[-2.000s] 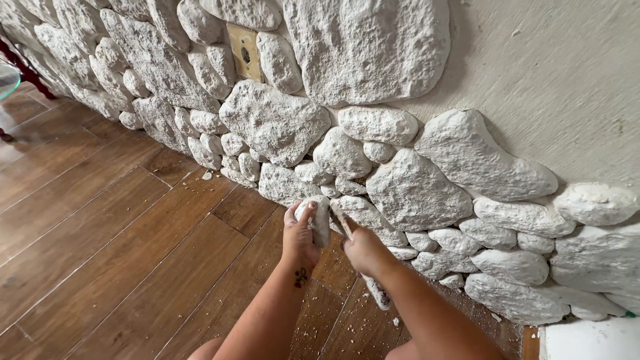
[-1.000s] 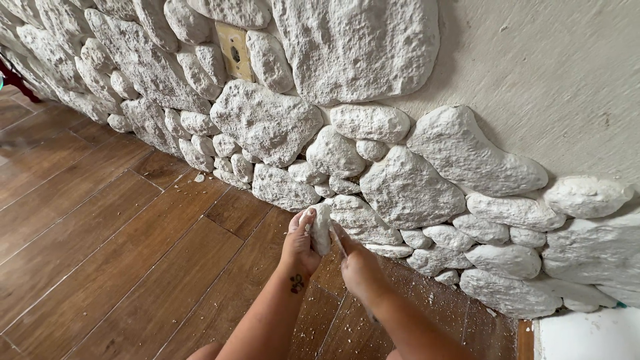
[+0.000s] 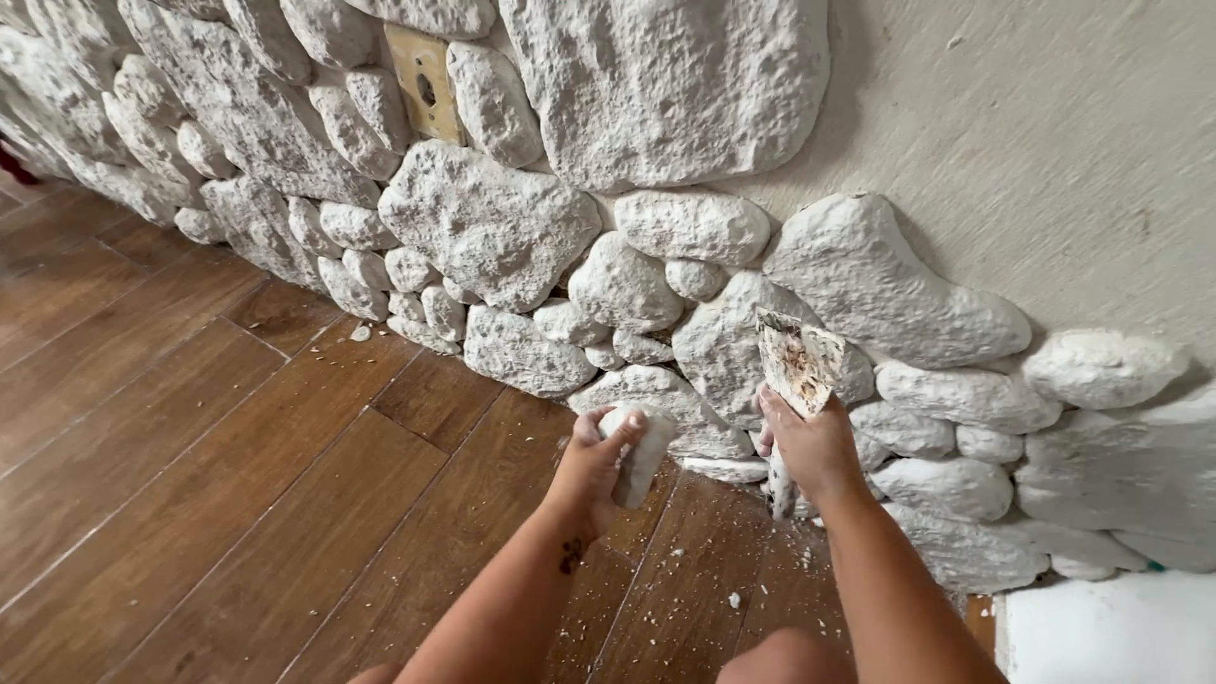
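Note:
My left hand grips a small white stone piece, its thumb over the top, just in front of the wall's lowest stones. To its right, my right hand is closed on a putty knife. The knife's wide blade points up and is crusted with white and brownish residue; its smeared handle shows below the fist. Behind both hands runs the wall's white stone cladding, made of rough stones of many sizes. The stone and the knife are apart.
White crumbs lie scattered over the brown wood-look floor. A yellowish electrical box plate sits among the stones. Smooth plaster covers the upper right wall. A white flat surface is at the lower right; my knees show below.
My right hand has moved right and away from the stone piece, with the putty knife's blade now raised. My left hand still holds the piece.

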